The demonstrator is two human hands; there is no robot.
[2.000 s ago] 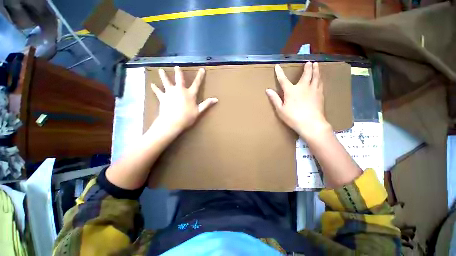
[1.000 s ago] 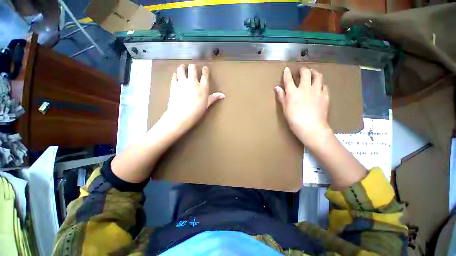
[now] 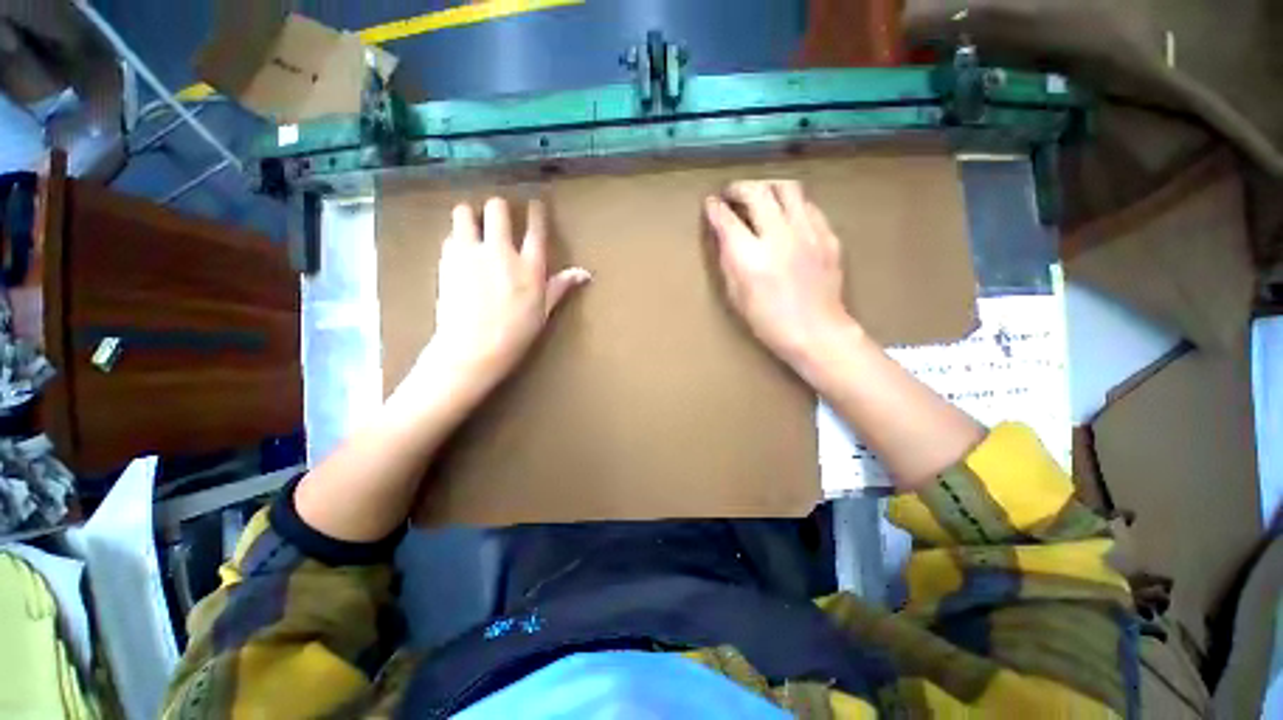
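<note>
A brown bag panel (image 3: 633,380) lies flat on the press table (image 3: 338,352), its far edge at the green press bar (image 3: 619,130). Its right side is stepped. My left hand (image 3: 493,288) lies palm down on the panel's left part, fingers pointing to the bar and slightly spread. My right hand (image 3: 781,267) lies on the panel right of the middle, fingers bent and close together, thumb near the index finger. Neither hand grips anything. The panel's edge under the bar is hidden.
A white paper sheet with writing (image 3: 985,387) lies on the table's right side. A reddish-brown cabinet (image 3: 176,324) stands at left. A cardboard box (image 3: 303,71) is on the floor beyond the press. Brown pieces (image 3: 1182,450) lie at right.
The green press bar has come into view and now covers the panel's far edge; its silver strip no longer faces up. My right hand has moved inward and its fingers have bent.
</note>
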